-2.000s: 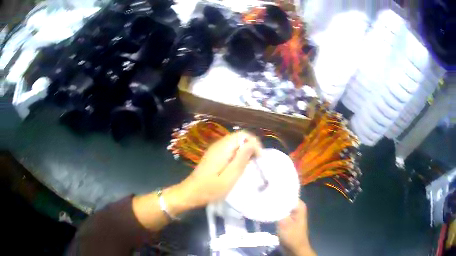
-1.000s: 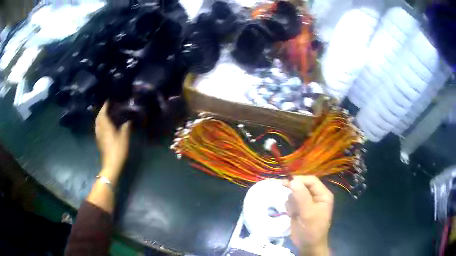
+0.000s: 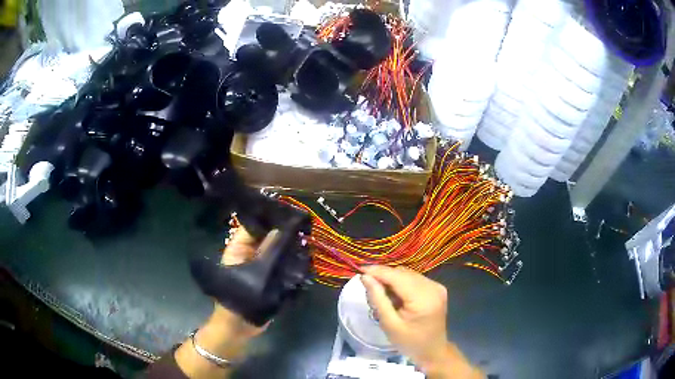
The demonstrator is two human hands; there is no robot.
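My left hand (image 3: 240, 255) holds a black inner shell (image 3: 255, 277) at lower centre; the shell hides part of the hand. My right hand (image 3: 411, 307) pinches a thin reddish wire lead (image 3: 337, 255) that runs left to the shell. Whether its end is inside the shell I cannot tell. Below and partly behind my right hand, a white round housing (image 3: 359, 314) sits on a white bracket base (image 3: 348, 364), cut off by the bottom edge. A bundle of orange, yellow and red wires (image 3: 437, 229) lies just beyond my hands.
A heap of black shells (image 3: 181, 152) fills the upper left. A cardboard carton (image 3: 326, 178) holds small white-and-silver parts (image 3: 377, 141). Red-orange leads (image 3: 400, 78) hang behind it. Stacked white housings (image 3: 562, 96) stand at right. White pieces (image 3: 29, 189) lie far left.
My left hand has come back from the heap towards the centre with a black shell. My right hand, still pinching the lead, has moved slightly left. The lead now reaches the shell.
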